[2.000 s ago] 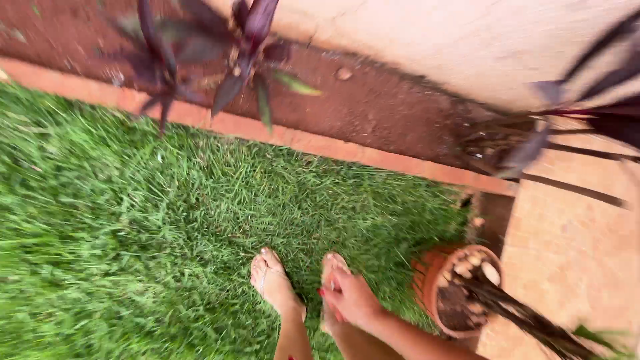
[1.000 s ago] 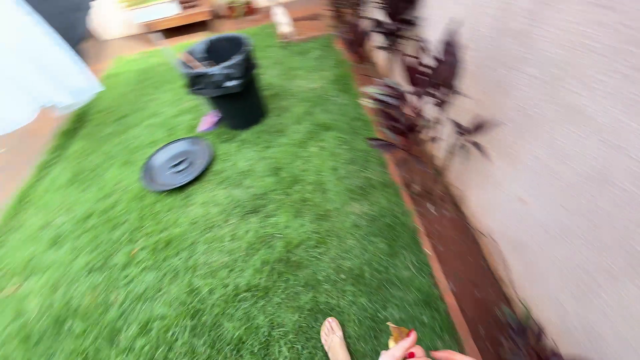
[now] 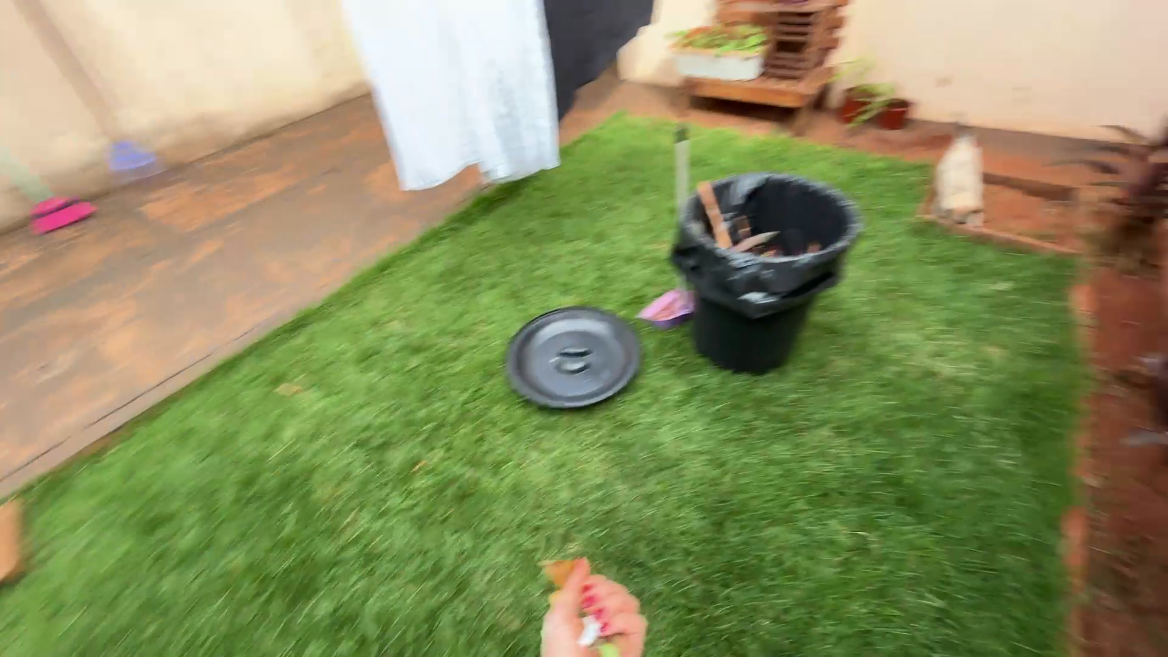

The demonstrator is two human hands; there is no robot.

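At the bottom centre my left hand (image 3: 598,613) is closed on a dry brown leaf (image 3: 560,572), which sticks out past the thumb. Something small, white and green also shows between its curled fingers; its kind is unclear. My right hand is out of view. Ahead on the grass stands a black bin (image 3: 753,319) lined with a black bag, with brown plant debris inside. Its round black lid (image 3: 574,357) lies on the grass to the left. Between lid and bin is a purple dustpan (image 3: 669,308), and an upright handle rises beside the bin.
White cloth (image 3: 456,91) hangs over the edge of the paved path (image 3: 228,246) at left. A pink broom head (image 3: 62,214) rests by the wall. A wooden stand (image 3: 757,89) with a planter is at the back. A soil bed (image 3: 1127,456) runs along the right.
The view has swung from the grass and flower bed at my feet to the bin and yard. My right hand, seen low over the grass at first, has left view; my left hand holds the leaf.
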